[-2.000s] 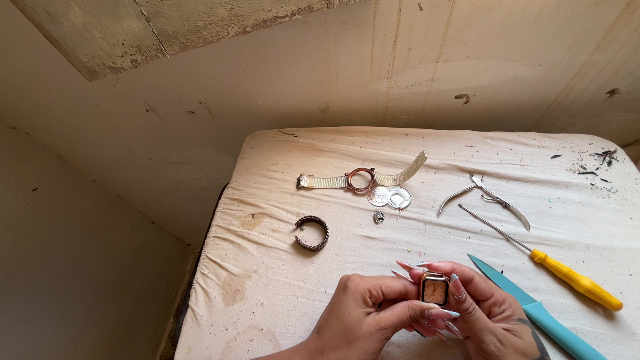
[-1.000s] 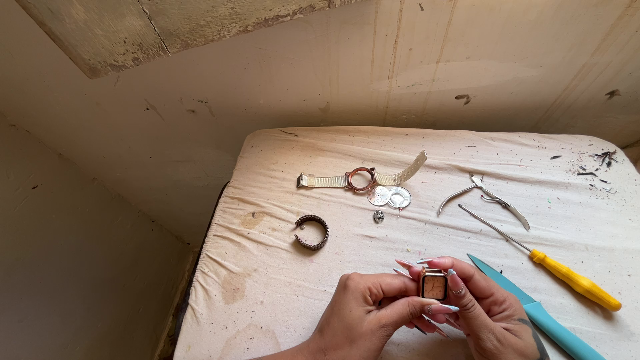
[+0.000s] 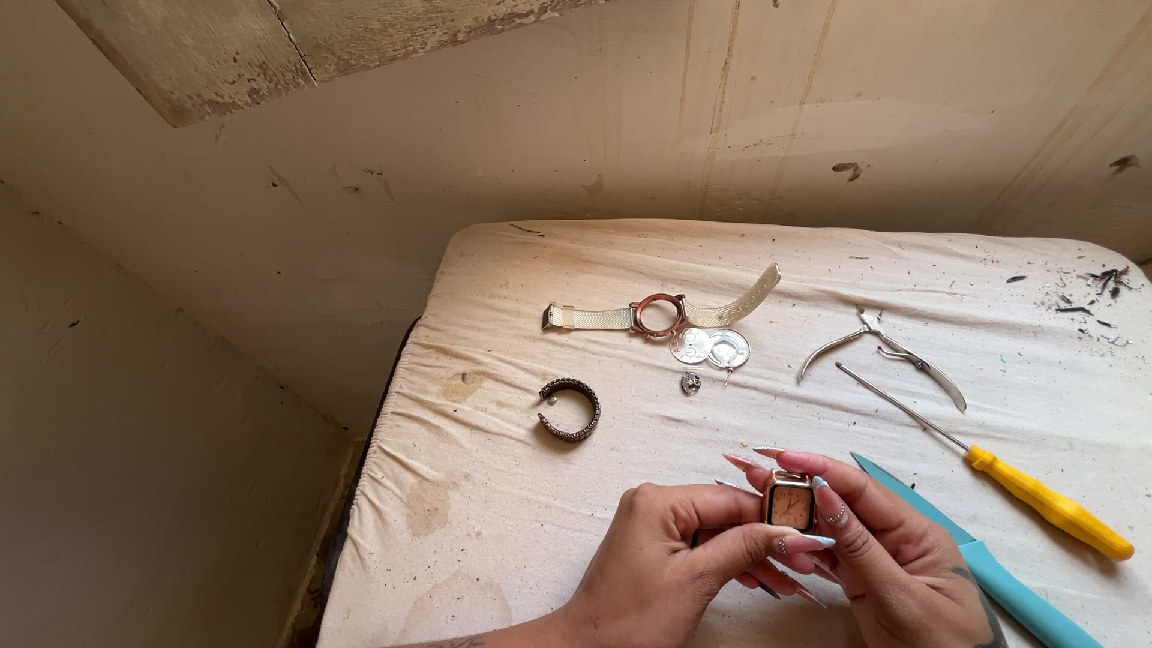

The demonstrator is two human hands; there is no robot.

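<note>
A square rose-gold watch case (image 3: 791, 506) with a pinkish dial is pinched between my two hands, its face towards me. My left hand (image 3: 684, 549) grips its left side and lower edge, the thumb along the bottom. On its right side and top are the thumb and fingers of my right hand (image 3: 877, 540). Beyond them lies a round rose-gold watch case (image 3: 659, 316) without a dial, joined to a pale mesh strap (image 3: 733, 306). Two silvery discs (image 3: 727, 348) touch or nearly touch that case, and a small watch movement (image 3: 690, 383) lies just below them.
A dark metal watch bracelet (image 3: 589, 416) lies left of centre. To the right are metal nippers (image 3: 871, 326), a yellow-handled screwdriver (image 3: 1048, 504) and a teal knife (image 3: 1017, 585) close beside my right hand. Dark scraps (image 3: 1107, 279) lie at the far right of the cloth-covered surface (image 3: 432, 540).
</note>
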